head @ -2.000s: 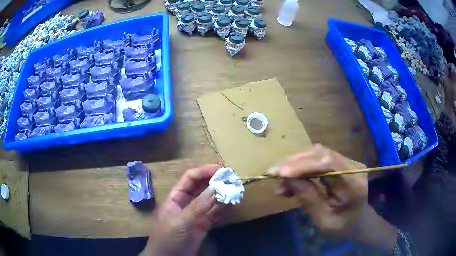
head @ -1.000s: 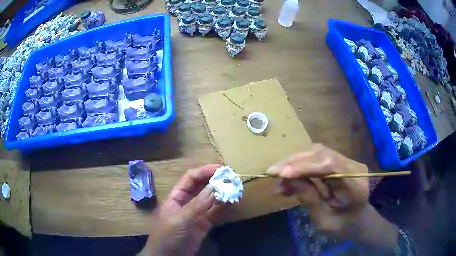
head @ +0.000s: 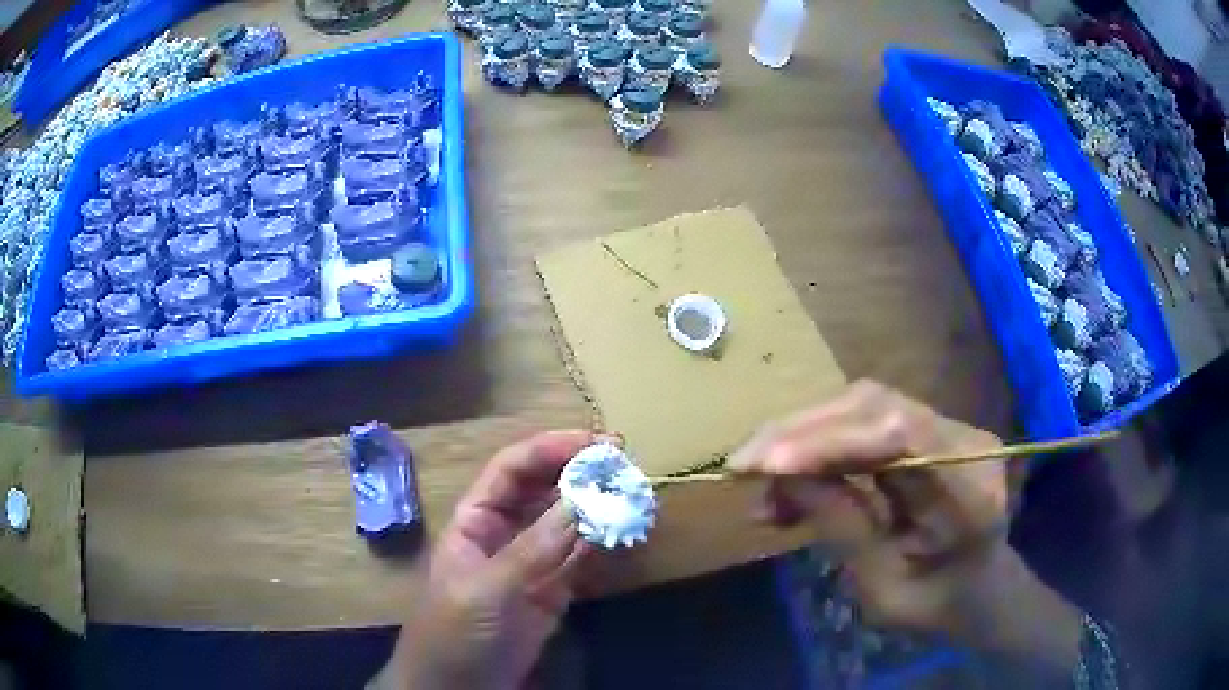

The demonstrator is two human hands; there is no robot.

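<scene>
My left hand (head: 506, 553) holds a white ruffled piece (head: 608, 497) between its fingertips, hollow side facing me. My right hand (head: 883, 499) holds a thin tan bamboo skewer (head: 1000, 454) like a pen. The skewer's left tip is at the right edge of the white piece; whether it touches cannot be told. A single purple piece (head: 384, 483) stands on the table left of my left hand. A white glue cup (head: 696, 324) with greyish contents sits on a tan cardboard pad (head: 634, 280) beyond my hands.
A large blue tray (head: 256, 360) of purple pieces is at the left. A narrow blue tray (head: 960, 256) of purple-and-white pieces is at the right. Grey-green round-topped pieces (head: 601, 57) and a squeeze bottle (head: 778, 33) stand at the back. A white-grey heap (head: 41, 189) lies far left.
The skewer's angle in my right hand has changed slightly, its far end tipping down and then up again. The white piece has turned slightly in my left hand.
</scene>
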